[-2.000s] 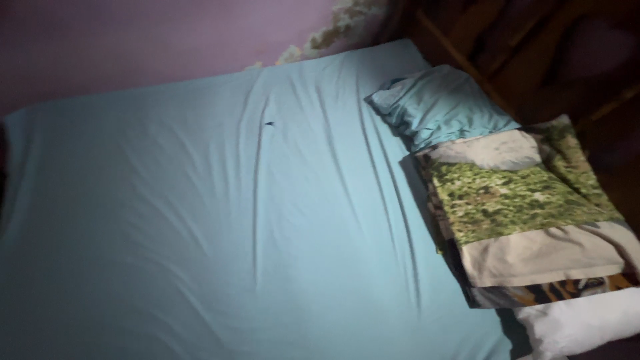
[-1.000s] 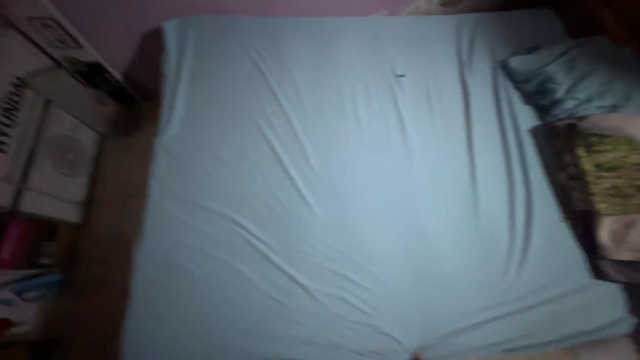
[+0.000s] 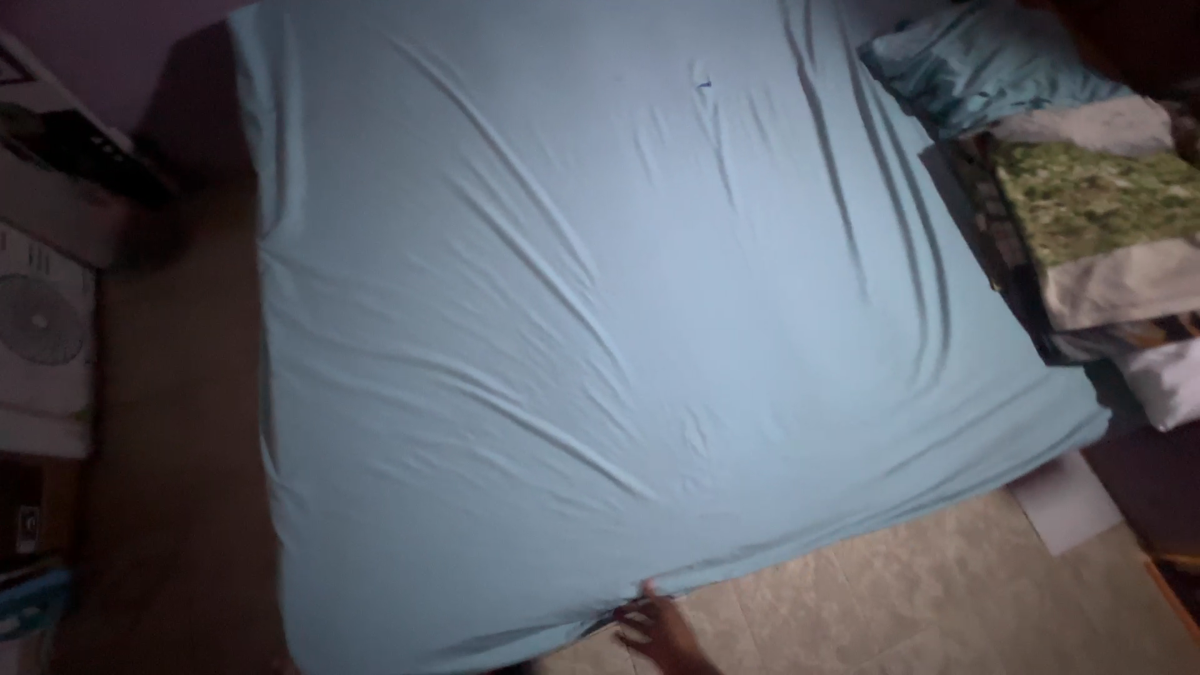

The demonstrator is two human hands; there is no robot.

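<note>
A light blue fitted sheet (image 3: 731, 309) covers a mattress, with long creases fanning across it and a small dark mark near its far part. At the near edge, one hand (image 3: 656, 626) touches the sheet where the edge is bunched; from its place at the bottom, right of centre, I take it as my right hand. Its fingers are partly bent, and whether they grip the cloth cannot be told. My left hand is not in view.
A teal pillow (image 3: 1003, 66) and folded green and beige bedding (image 3: 1106, 202) lie at the right, with a white cloth item (image 3: 1167, 380) below. Boxes (image 3: 42, 328) stand along the left. Tiled floor (image 3: 844, 600) shows at the near side, with a pale flat panel (image 3: 1067, 502) on it.
A hand has come into fuller view at the sheet's near edge. The view has swung left and down since two seconds ago, showing the boxes and floor.
</note>
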